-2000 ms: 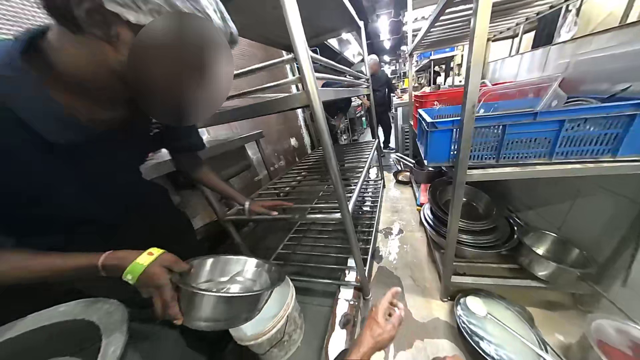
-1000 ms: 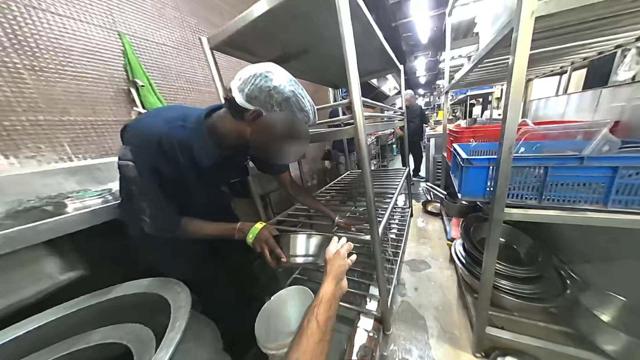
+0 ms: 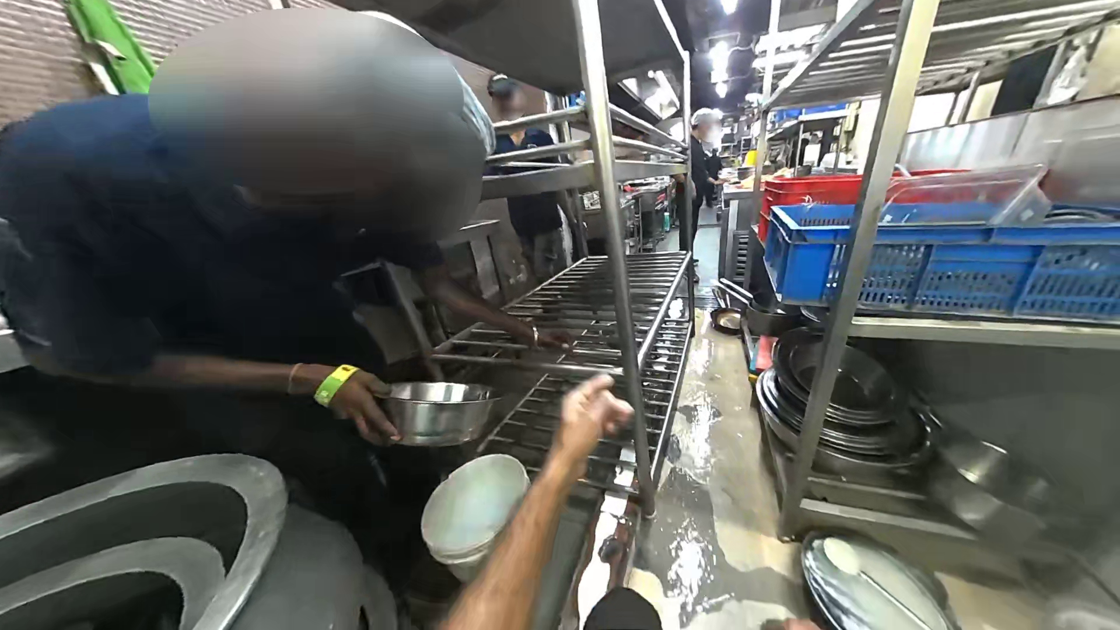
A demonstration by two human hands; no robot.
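Observation:
My left hand (image 3: 595, 417) is raised beside the front post of a steel wire rack (image 3: 619, 262); it holds nothing, and its fingers are partly bent and apart. Of my right hand (image 3: 790, 624) only a sliver shows at the bottom edge, so its fingers are hidden. To the left a co-worker in dark clothes leans in, one hand holding a steel bowl (image 3: 440, 418) by its rim and the other hand resting on a rack shelf. Below the bowl, left of my forearm, stands a whitish plastic bucket (image 3: 473, 507).
Large round metal vessels (image 3: 254, 516) fill the lower left. At right, a shelving unit (image 3: 853, 289) carries blue crates (image 3: 927, 262) and a red one, with stacked pans (image 3: 840, 394) below. A round lid or tray (image 3: 875, 577) holding a ladle-like utensil lies on the wet floor (image 3: 700, 490). Other people stand farther back.
Since the earliest frame my left hand has risen from low by the rack's foot to beside its post. The co-worker still holds the bowl. The view has shifted.

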